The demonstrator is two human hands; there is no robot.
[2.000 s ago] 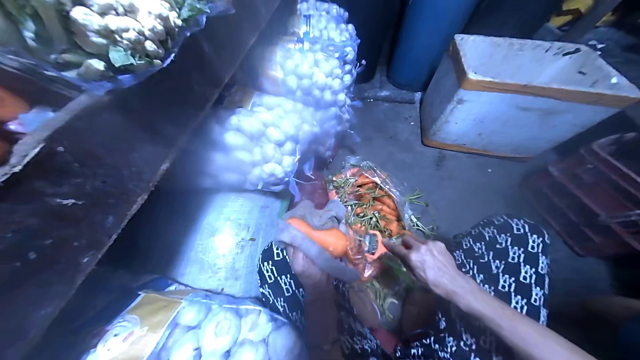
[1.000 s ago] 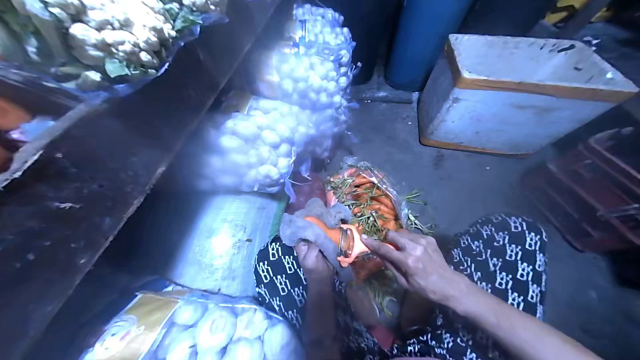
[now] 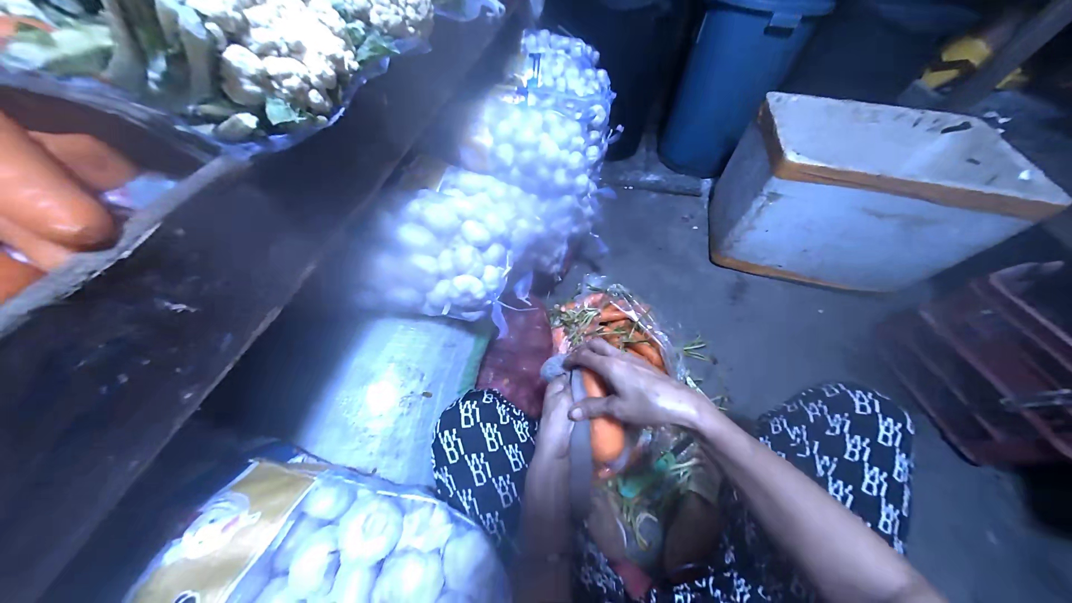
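My left hand (image 3: pixel 556 406) is closed around a grey cloth (image 3: pixel 579 469), partly hidden by the other hand. Over the top of an orange carrot (image 3: pixel 607 440) lies my right hand (image 3: pixel 632 387), its thumb and fingers gripping the carrot and the cloth's edge. The carrot's lower end points toward my lap. Just beyond both hands, a clear plastic bag of carrots (image 3: pixel 641 343) with cut green stems (image 3: pixel 578 318) lies open between my knees. More green scraps (image 3: pixel 662 477) lie below the hands.
Net bags of white bulbs (image 3: pixel 461 243) stand at the left, with another bag (image 3: pixel 360 536) at the lower left. Cauliflower (image 3: pixel 285 59) fills a wooden stall above. A foam box (image 3: pixel 871 209), a blue bin (image 3: pixel 737 84) and dark red crates (image 3: pixel 997 360) stand at the right.
The carrot and grey cloth have turned from lying crosswise to pointing toward my lap. My right hand has moved left and closed over them, nearer my left hand.
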